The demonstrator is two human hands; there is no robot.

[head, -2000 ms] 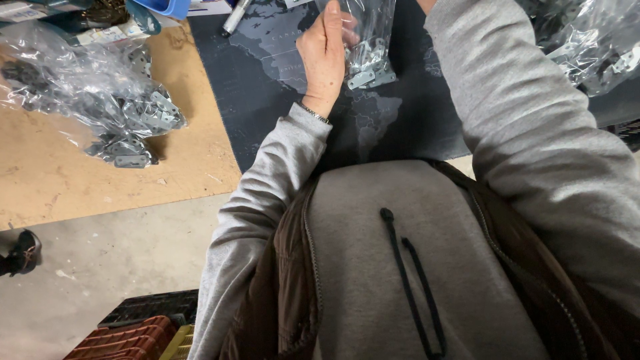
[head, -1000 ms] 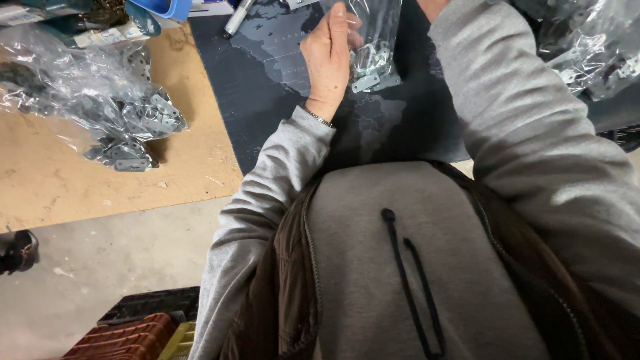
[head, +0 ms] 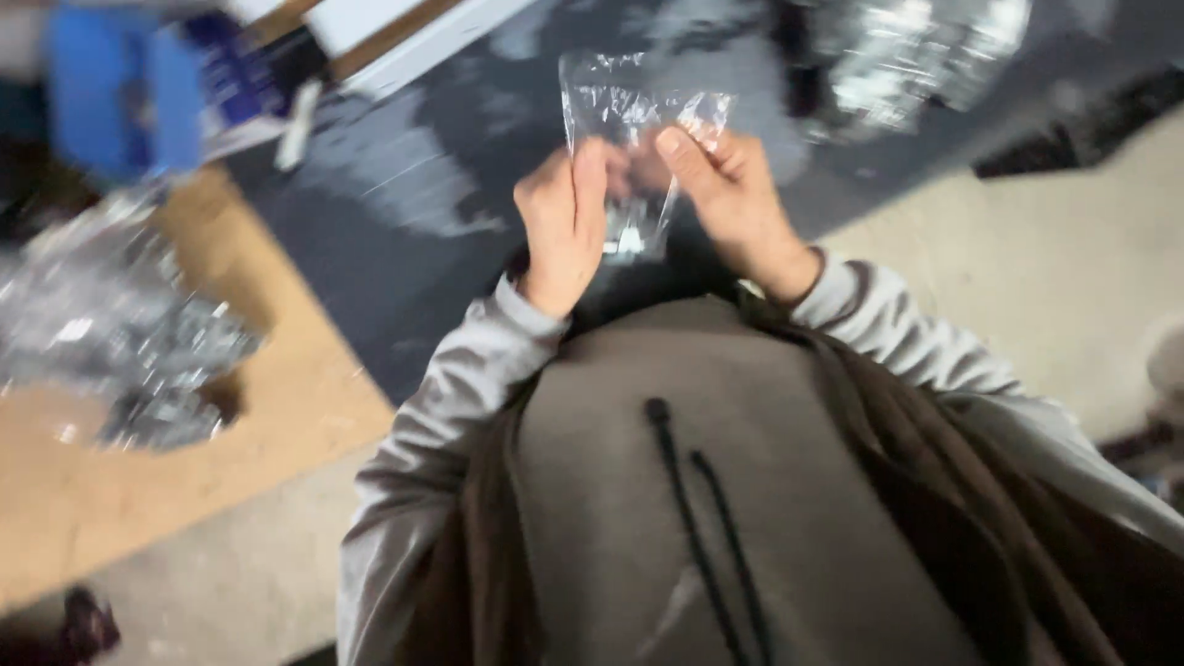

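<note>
A clear plastic bag [head: 638, 222] is held up in front of my chest, over the near part of a dark mat printed with a map [head: 407, 176]. My left hand [head: 566, 217] pinches its left side, and my right hand [head: 740, 203] grips its right side with the thumb on top. Small metal parts [head: 627, 242] lie at the bottom of the bag; blur hides their exact shape. The bag's upper edge stands above my fingers, and whether it is sealed cannot be told.
A larger clear bag of metal brackets [head: 176, 342] lies on the wooden board [head: 305, 370] at left. Another bag of metal parts [head: 897, 65] is at the upper right. A blue plastic bin [head: 111, 102] and a white marker [head: 299, 125] are at the upper left.
My right hand, mostly out of view before, now holds the bag beside my left hand. The bag is nearer my body, with its upper edge in view. The view has turned and blurred.
</note>
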